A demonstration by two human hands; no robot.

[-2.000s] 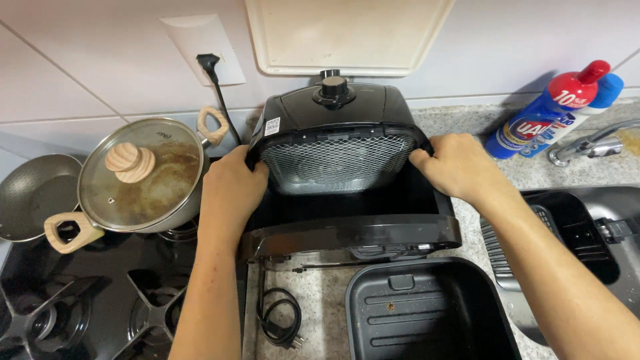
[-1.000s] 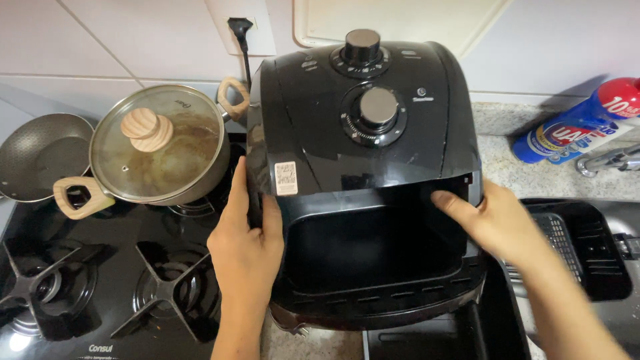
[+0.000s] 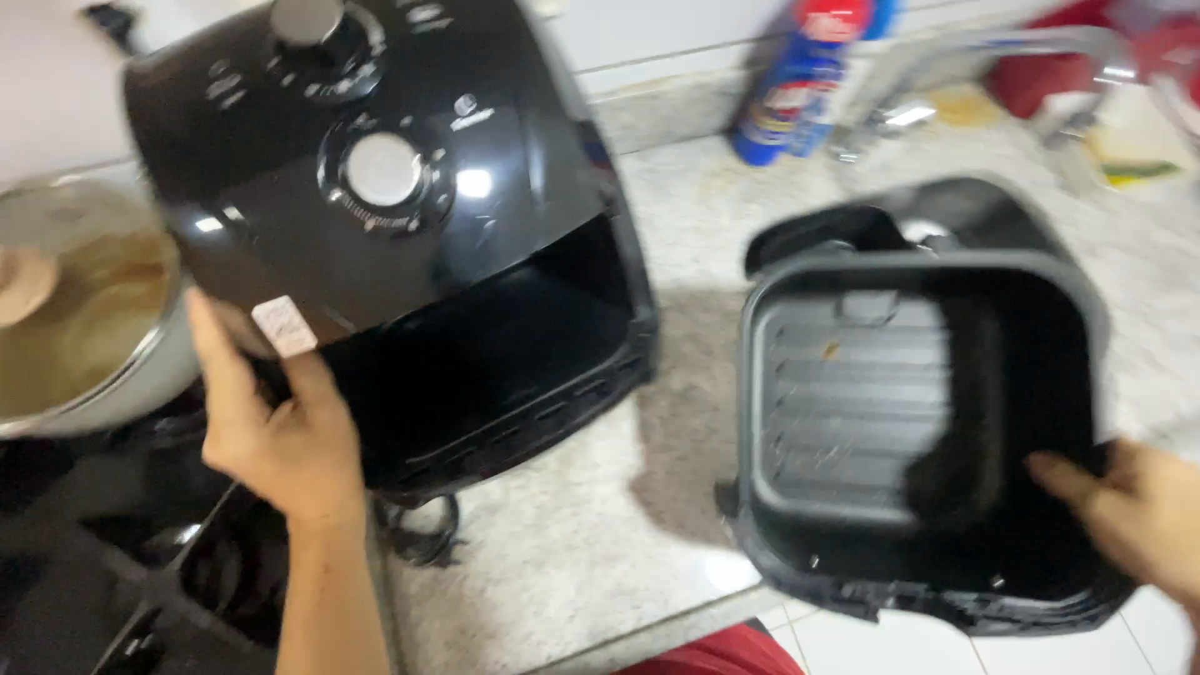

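The black air fryer body [image 3: 394,216] leans at an angle on the left, its drawer cavity facing me and dark inside. My left hand [image 3: 281,431] grips its lower left side, beside a small white sticker. At the right, my right hand [image 3: 1116,506] holds the black air fryer drawer [image 3: 853,412] by its right wall, thumb inside the rim. Ridges and a small brown spot show on the drawer's bottom. Body and drawer are apart, with granite between them.
A lidded pot [image 3: 94,356] stands on the black gas cooktop [image 3: 84,544] at left. A coiled cord [image 3: 422,530] lies on the granite countertop [image 3: 553,534]. Blue bottles [image 3: 787,94] stand at the back, near the faucet [image 3: 1022,47]. The counter's front edge runs below.
My right hand has left the air fryer body and taken hold of the drawer, which was below the body and is now to its right. The body has tilted. The view has shifted right.
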